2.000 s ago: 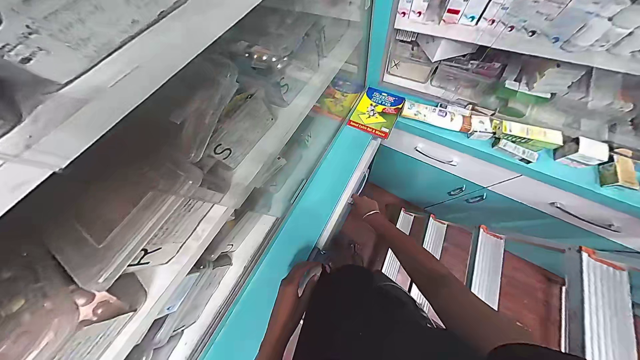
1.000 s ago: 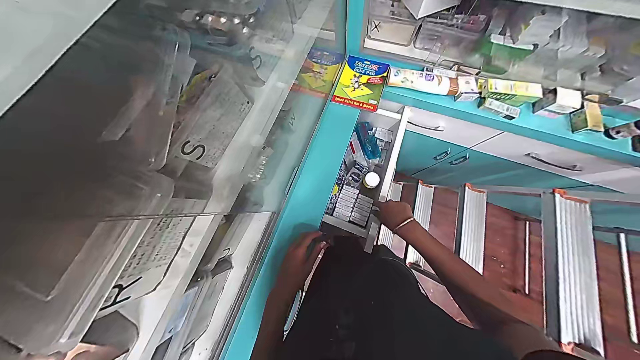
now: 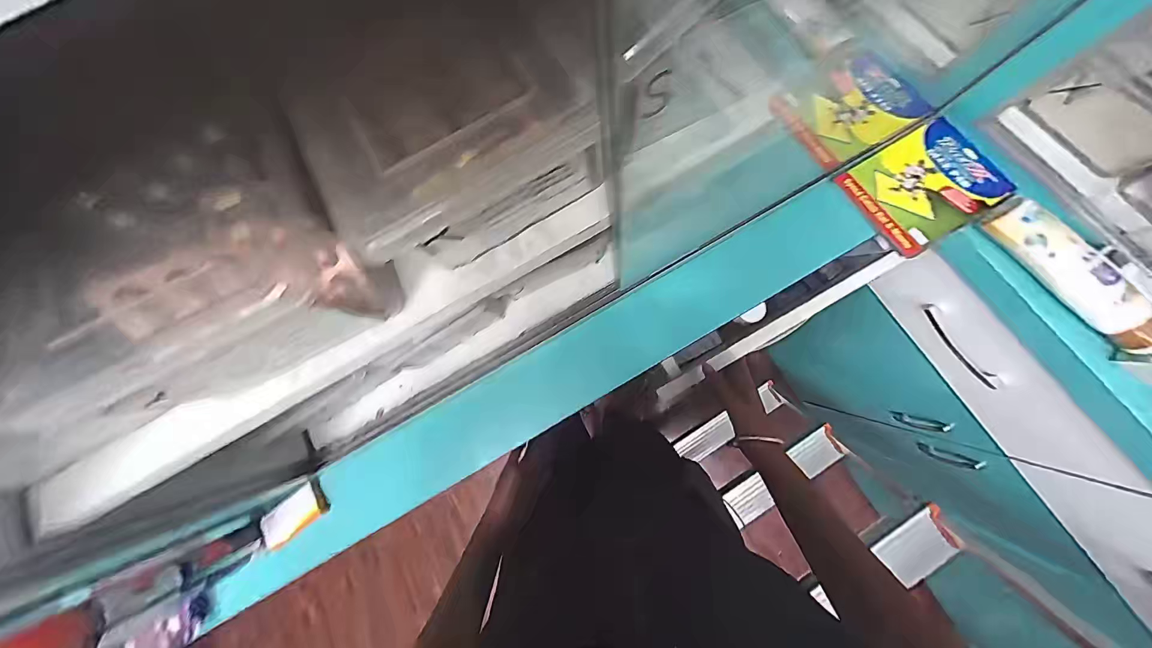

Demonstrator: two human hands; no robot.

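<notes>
My right hand [image 3: 745, 378] is at the front edge of a partly pulled-out drawer [image 3: 796, 315] beneath the teal counter edge; blur hides whether its fingers grip the edge. Inside the drawer a round white lid [image 3: 753, 313] shows among small dark and white items. My left hand [image 3: 533, 450] is low by the counter, left of the dark clothing, its fingers mostly hidden. A yellow, blue and red packet [image 3: 927, 184] lies on the counter corner, mirrored in the glass.
A glass-fronted case [image 3: 432, 162] with plastic bags and lettered card fills the left. At right are a white-and-yellow tube [image 3: 1071, 265] and teal cabinets with metal handles [image 3: 958, 346]. A ladder with metal treads [image 3: 913, 544] stands below my right arm.
The drawer, nearly closed two seconds ago, was pulled out a second ago; less of its inside shows now. The view has turned strongly toward the glass case.
</notes>
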